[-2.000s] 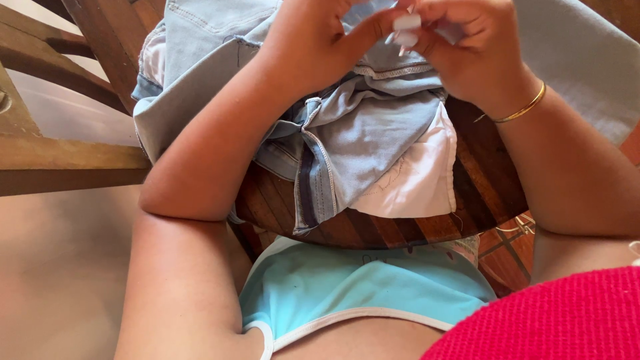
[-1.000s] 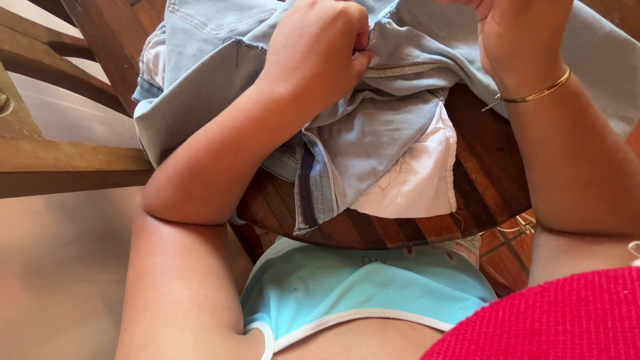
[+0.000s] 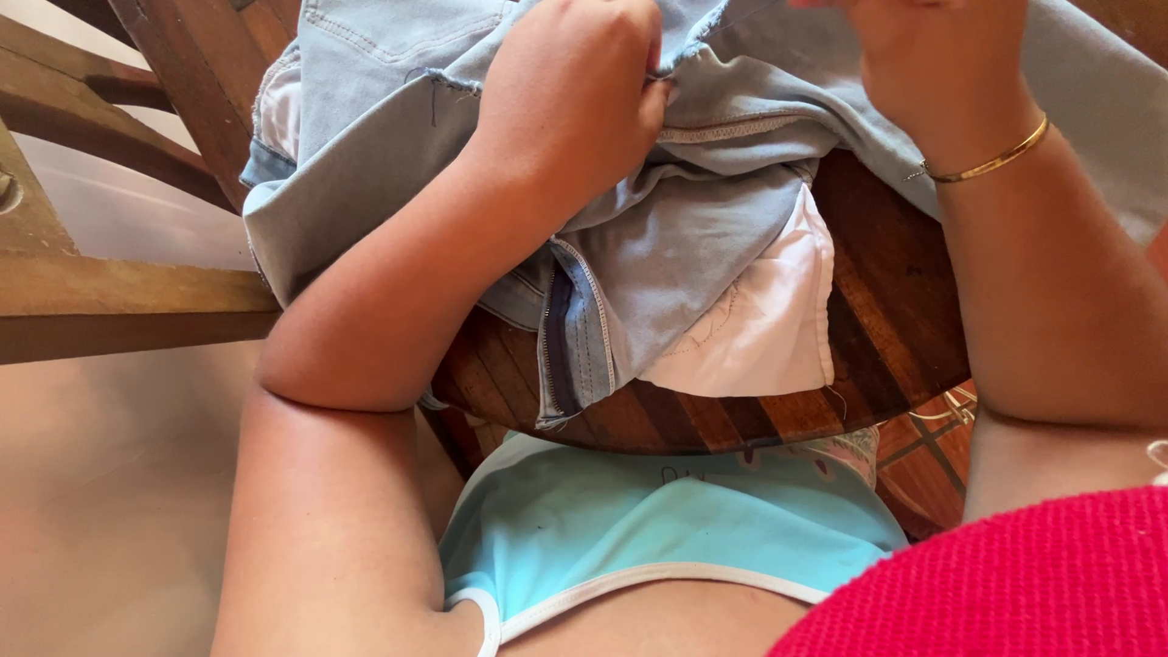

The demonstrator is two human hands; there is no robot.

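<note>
Light blue denim trousers (image 3: pixel 693 228) lie bunched on a round wooden table, with a zipper (image 3: pixel 554 342) and a white pocket lining (image 3: pixel 762 328) hanging toward the near edge. My left hand (image 3: pixel 575 91) is closed on the denim beside a seam edge with dark blue stitches (image 3: pixel 698 41). Up at the right, my right hand (image 3: pixel 940 64) is raised above the cloth, its fingers cut off by the top of the view. A thin thread (image 3: pixel 744 16) runs between the seam and that hand. Whether a needle is held cannot be seen. Loose dark thread (image 3: pixel 433 87) lies left of my left hand.
The striped wooden tabletop (image 3: pixel 876 292) ends close to my body. A wooden chair (image 3: pixel 128 292) stands at the left, against the denim. Below the table's right edge, a pale cord (image 3: pixel 954 406) lies over the tiled floor (image 3: pixel 922 474).
Two seconds ago both hands were together above the denim with a small white thing between them. My left hand has since come down onto the cloth, while my right has moved away to the right.
</note>
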